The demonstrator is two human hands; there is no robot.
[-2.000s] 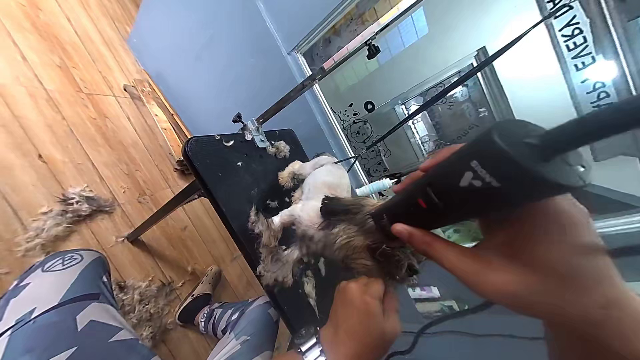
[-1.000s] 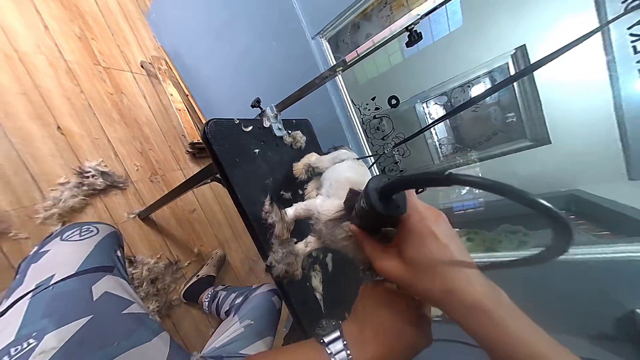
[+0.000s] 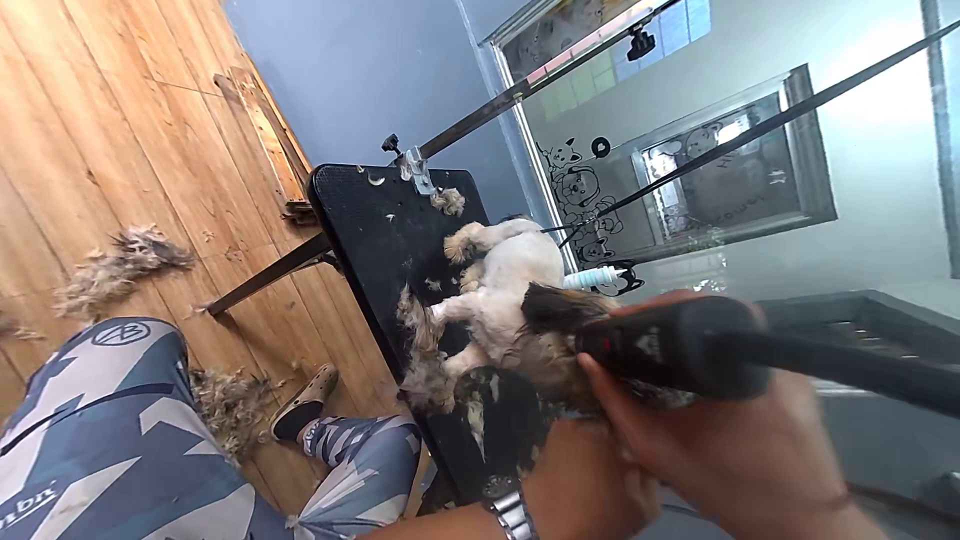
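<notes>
My right hand [image 3: 720,442] is closed around a black corded hair clipper [image 3: 667,341], its front end against the fur near the head of a small dog [image 3: 517,270]. The dog stands on a black grooming table [image 3: 375,225]; its body is clipped short and pale, while longer darker fur remains about the head and lower legs. A thin black strap [image 3: 712,154] runs to the dog. My left hand [image 3: 592,472], with a metal watch [image 3: 510,506] at the wrist, is by the dog's head, below the clipper. Its fingers are partly hidden, so their hold cannot be seen.
A metal grooming arm [image 3: 480,120] is clamped to the table's far edge. Loose fur [image 3: 124,270] lies on the wooden floor, with more beside my foot, and tufts lie on the tabletop. A window with drawings [image 3: 585,187] and a light-blue bottle [image 3: 592,277] are beyond the dog.
The clipper has turned in my right hand: its cord end pointed toward the camera one second ago and now points right. My left hand remains low by the dog's head.
</notes>
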